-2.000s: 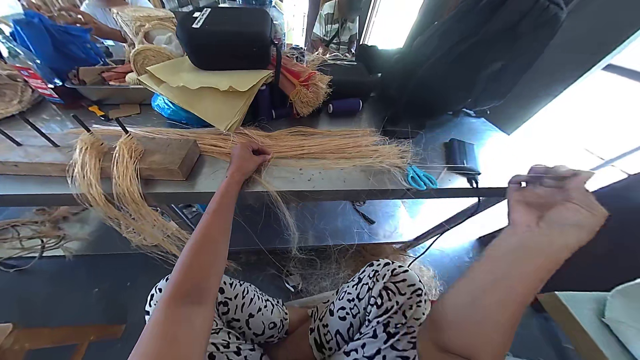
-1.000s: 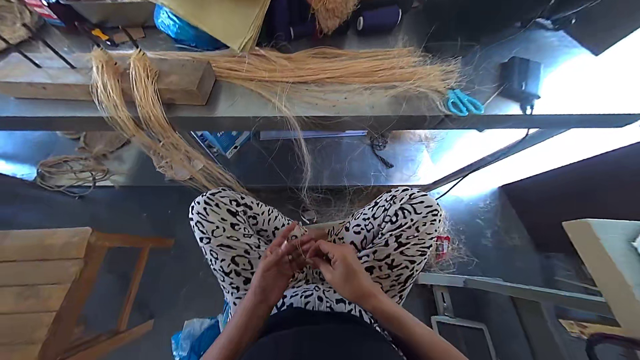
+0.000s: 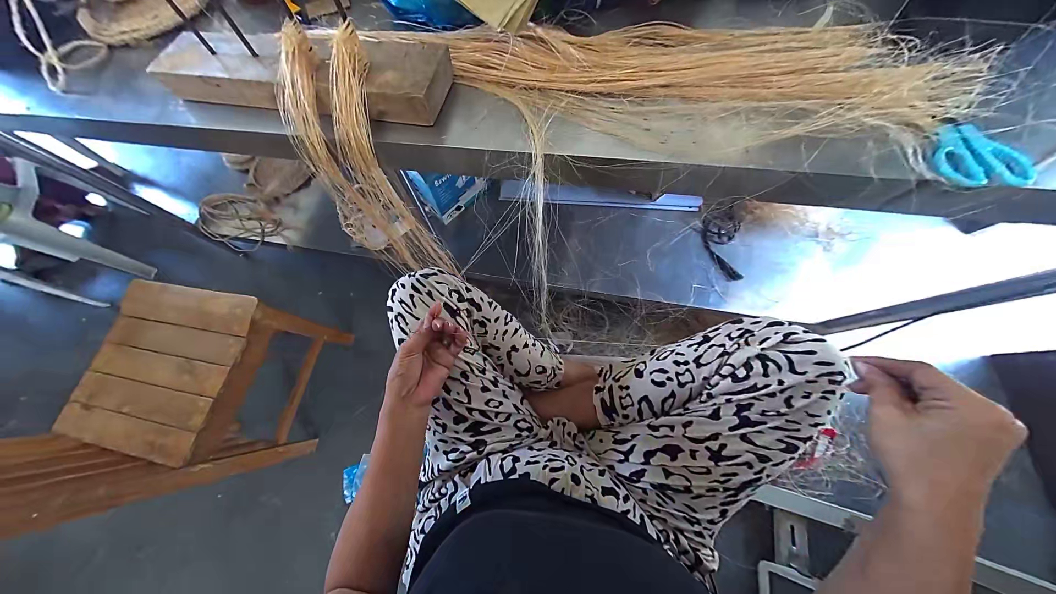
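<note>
Over the thigh on the left, my left hand [image 3: 426, 356] is raised with curled fingers. Far to the right, beside the other knee, my right hand [image 3: 936, 421] has thumb and forefinger pinched together. Whether a thin fibre lies in either hand cannot be made out. On the metal table lies a long bundle of straw-coloured plant fibres [image 3: 676, 70], some strands hanging over the front edge. Two fibre hanks [image 3: 355, 148] hang down over a wooden block [image 3: 396, 78] fitted with dark metal pegs. Light-blue-handled scissors [image 3: 982, 157] lie at the bundle's right end.
A metal shelf [image 3: 594, 239] below the table bears a coil of cord [image 3: 239, 219], a blue box [image 3: 450, 191] and a black cord [image 3: 720, 243]. A slatted wooden stool or chair [image 3: 157, 371] stands on the left. Loose fibres lie beyond my knees.
My hands were together over my lap one second ago and are now wide apart. Two seconds ago my left hand was at the fibre bundle. The view has tilted down.
</note>
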